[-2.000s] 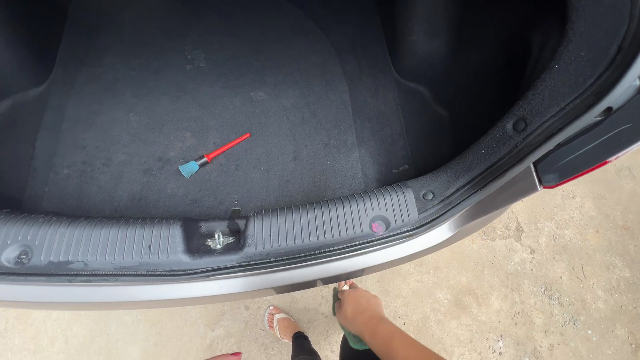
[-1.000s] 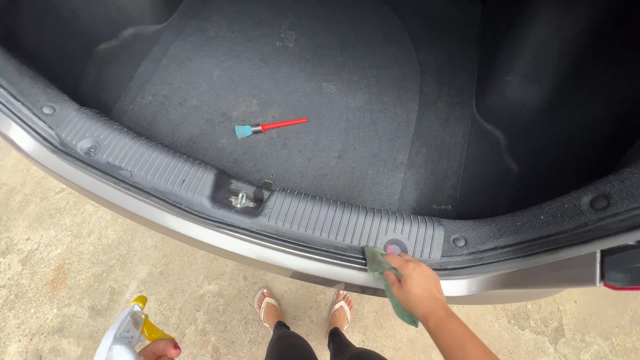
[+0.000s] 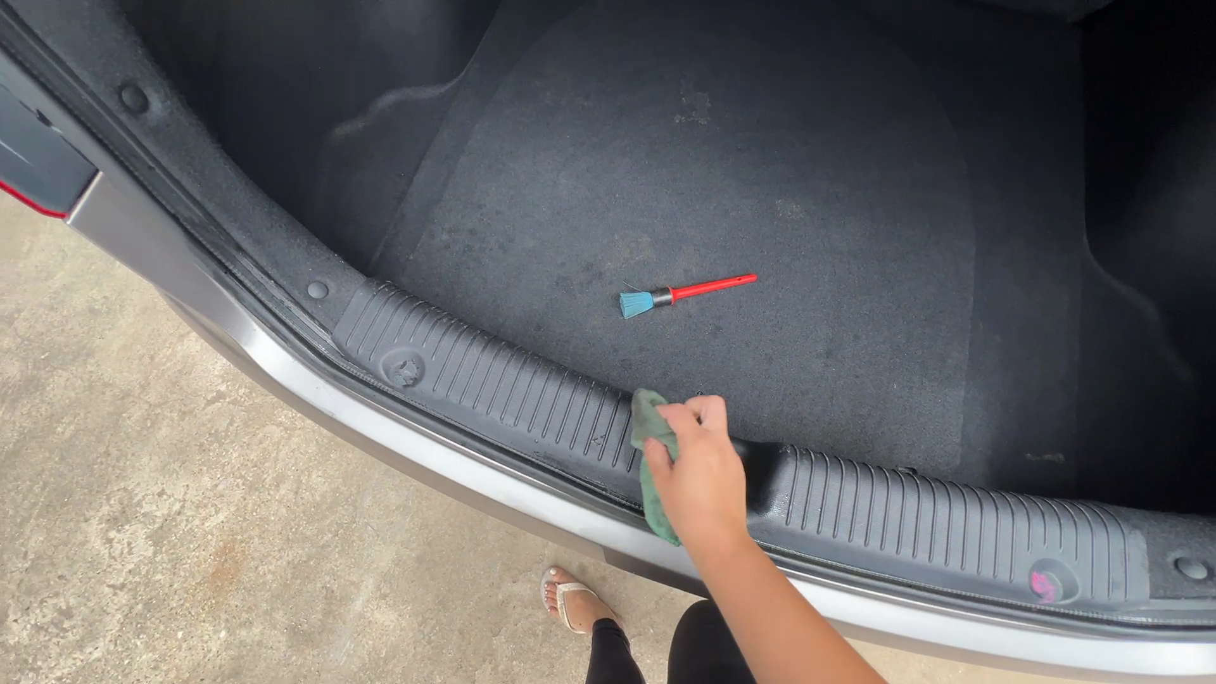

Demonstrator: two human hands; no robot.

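My right hand (image 3: 701, 465) grips a green cloth (image 3: 657, 475) against the ribbed plastic trunk sill trim (image 3: 503, 380), just left of the latch recess, and covers part of that recess. The cloth hangs down over the sill's outer edge. A detailing brush (image 3: 689, 290) with a red handle and blue bristles lies on the dark trunk carpet (image 3: 836, 285), beyond my hand. My left hand is outside the view.
The car's silver rear bumper edge (image 3: 456, 489) curves along the near side, with a black rubber seal inside it. A tail light (image 3: 38, 157) is at the left. My sandalled foot (image 3: 575, 600) stands on the concrete ground (image 3: 190, 456) below.
My right hand has moved left along the sill with the green cloth, from near the right fastener to the latch recess. My left hand and the spray bottle beside it have left the view.
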